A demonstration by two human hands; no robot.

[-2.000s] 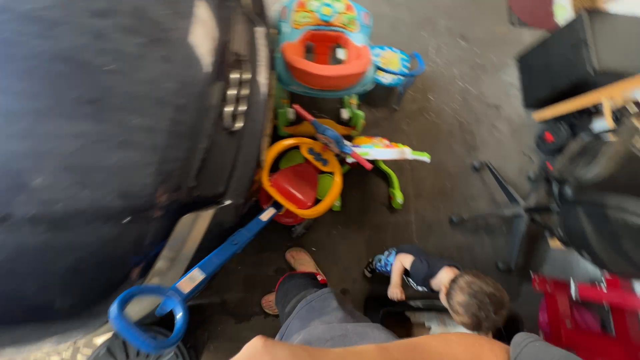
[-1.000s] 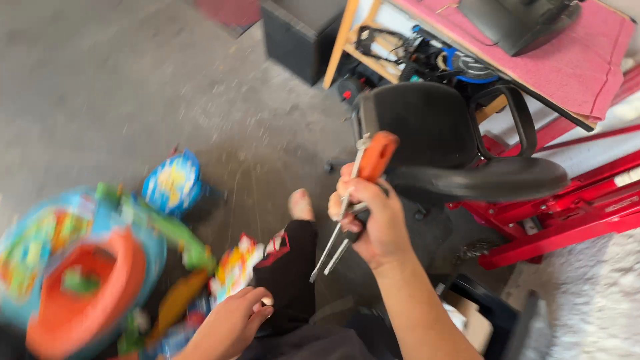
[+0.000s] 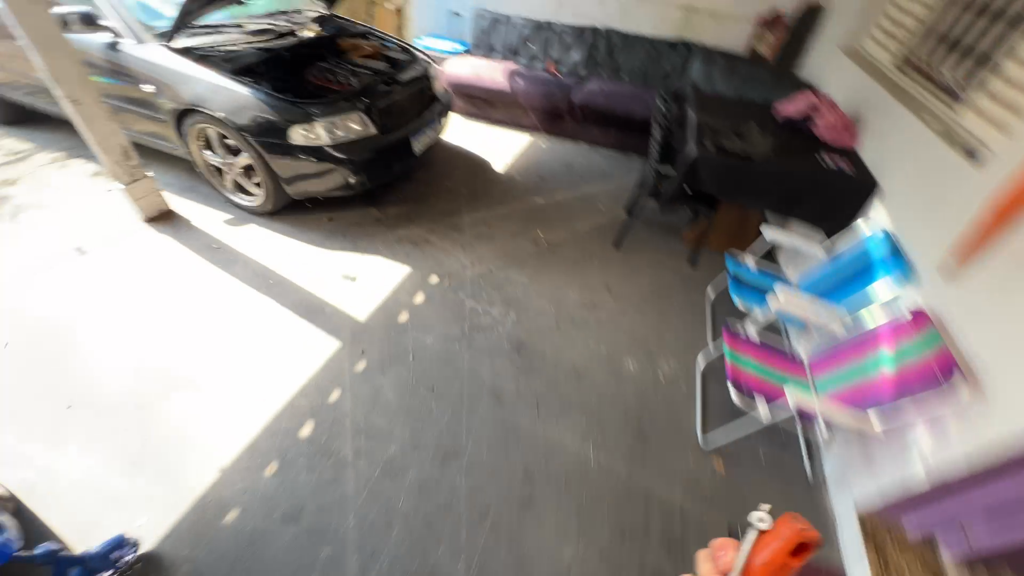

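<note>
At the bottom right edge, the fingertips of my right hand (image 3: pixel 718 555) hold an orange-handled tool (image 3: pixel 785 544) and a thin metal piece with a round end (image 3: pixel 759 520). Most of that hand and the tools' lower parts are cut off by the frame, and the tools' exact kinds cannot be told. My left hand is out of view. The picture is blurred.
A black car (image 3: pixel 320 152) with its hood up stands at the upper left, behind a post (image 3: pixel 92 112). Folding chairs with blue (image 3: pixel 856 268) and striped (image 3: pixel 880 360) fabric line the right wall. A sofa (image 3: pixel 592 100) and a black-covered table (image 3: pixel 776 168) are behind.
The view has swung from the toys and black office chair to the car and folding chairs. My left hand, visible one second ago, has left view; my right hand is now at the bottom edge.
</note>
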